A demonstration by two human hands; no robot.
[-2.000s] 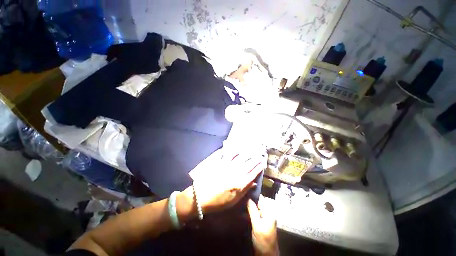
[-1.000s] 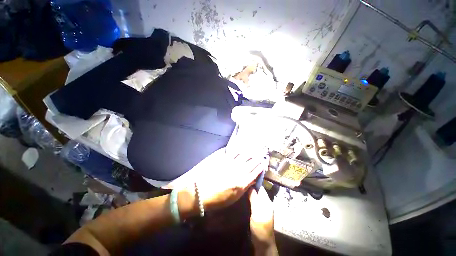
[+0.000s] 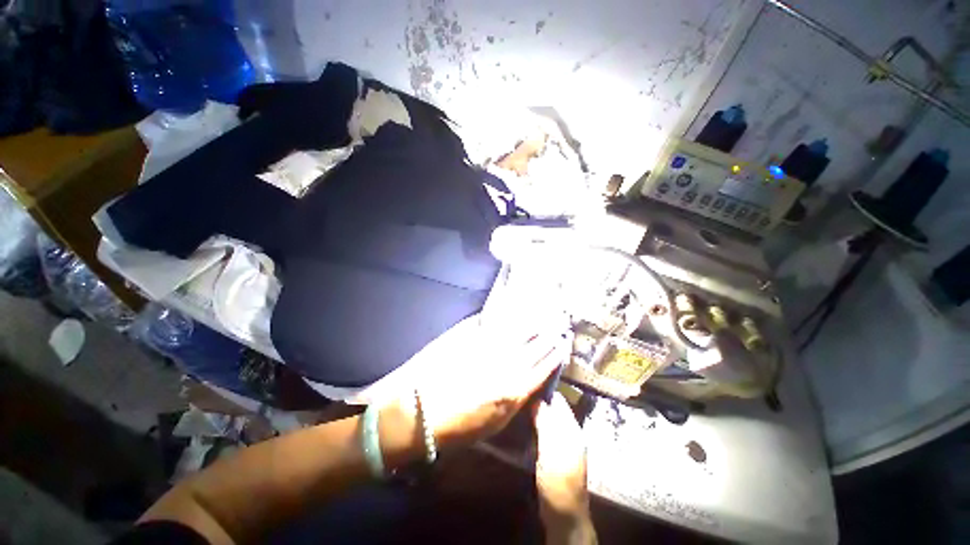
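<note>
My left hand [image 3: 484, 383], with a pale green bangle and a beaded bracelet, lies flat at the left side of the overlock machine [image 3: 713, 351], its fingertips by the glared needle area. My right hand [image 3: 562, 458] is below it, fingers up at the machine's front edge. Between the fingertips a small strip of navy cloth [image 3: 552, 385] shows; the rest of the piece hangs dark below the hands. The needle and presser foot are washed out by light. A large navy bundle [image 3: 372, 287] lies spread left of the machine.
A cream control panel [image 3: 718, 190] stands behind the machine, with navy thread cones [image 3: 723, 128] behind it. A stand with more cones is at the right. White crumpled lining [image 3: 239, 282] lies under the bundle. A brown box [image 3: 80, 176] and blue plastic [image 3: 181, 53] are at the left.
The view has shifted slightly since the first frame. My hands stay at the machine edge with little movement; less of the navy strip shows between the fingertips than two seconds ago.
</note>
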